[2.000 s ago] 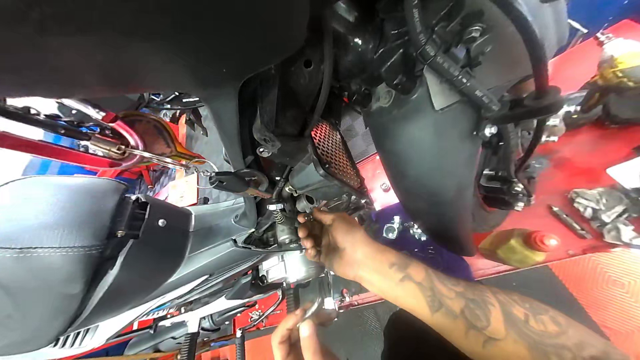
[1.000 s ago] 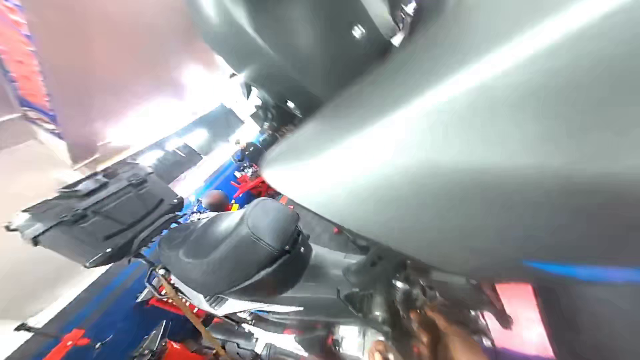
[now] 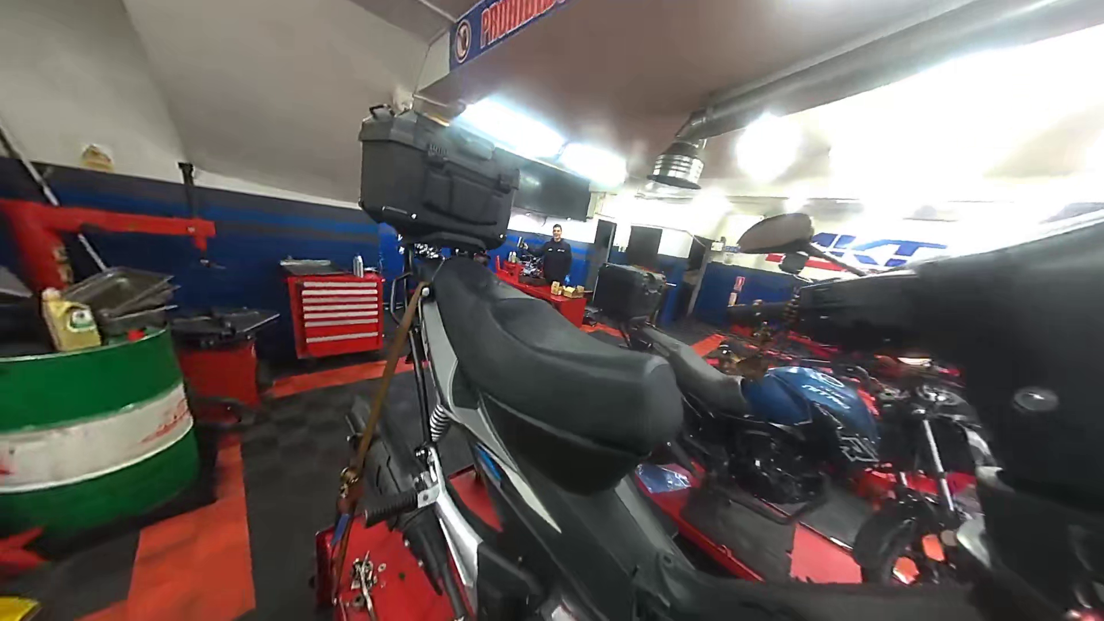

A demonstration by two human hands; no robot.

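Observation:
Neither of my hands shows in the head view at this moment. A motorcycle with a black seat fills the middle, seen close from its front end. Behind the seat stands a black top case. A brown tie-down strap runs from the rear of the motorcycle down to the red lift platform, where several small metal parts lie. Dark front bodywork of the motorcycle blurs across the right side.
At the left stands a green and white drum with an oil bottle and metal trays on it. A red tool cabinet is by the wall. A blue motorcycle stands at the right; a person is farther back.
The view has swung up and away from the engine area to the workshop. Both my hands, at the metal parts beside the frame two seconds ago, have left the view.

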